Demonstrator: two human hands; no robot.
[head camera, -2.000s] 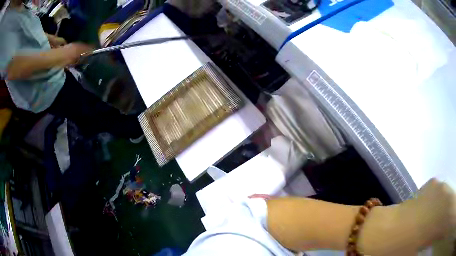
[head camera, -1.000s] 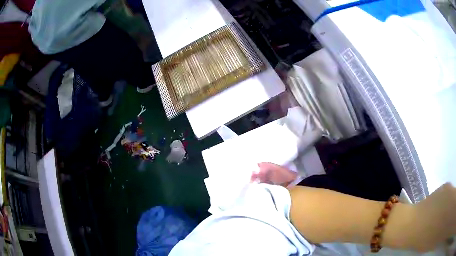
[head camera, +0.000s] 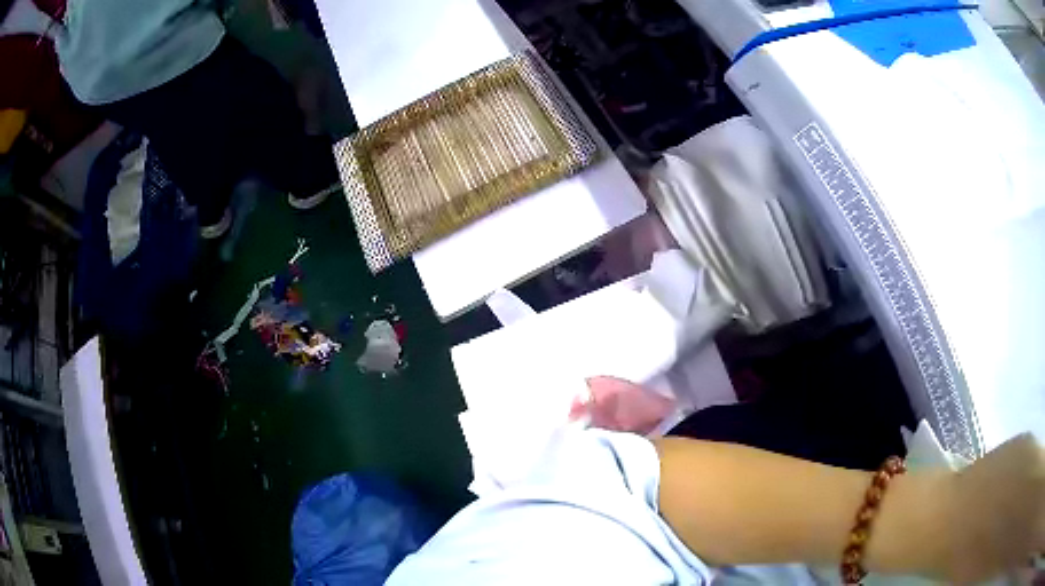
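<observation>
My left hand (head camera: 1008, 509) is at the right edge, blurred and partly cut off, at the table's front edge; its fingers cannot be made out. A beaded bracelet is on the wrist. A bit of white fabric (head camera: 934, 444) shows beside the hand. White cut pieces (head camera: 550, 366) lie on a low surface beside my sleeve, with a small pink piece (head camera: 625, 406) on them. My right hand is out of the picture.
The white machine table (head camera: 894, 183) has a ruler edge and blue sticker. A slatted brown-gold tray (head camera: 464, 160) sits on a low white surface (head camera: 539, 246). Grey-white folded material (head camera: 745, 229) hangs between. A person (head camera: 172, 103) stands upper left. A blue bag (head camera: 355, 532) and scraps (head camera: 292, 332) lie on the green floor.
The view has shifted, showing more of the lower floor and the blue bag. The pink piece has come into fuller view. The other person's arm and the long thin item are no longer seen.
</observation>
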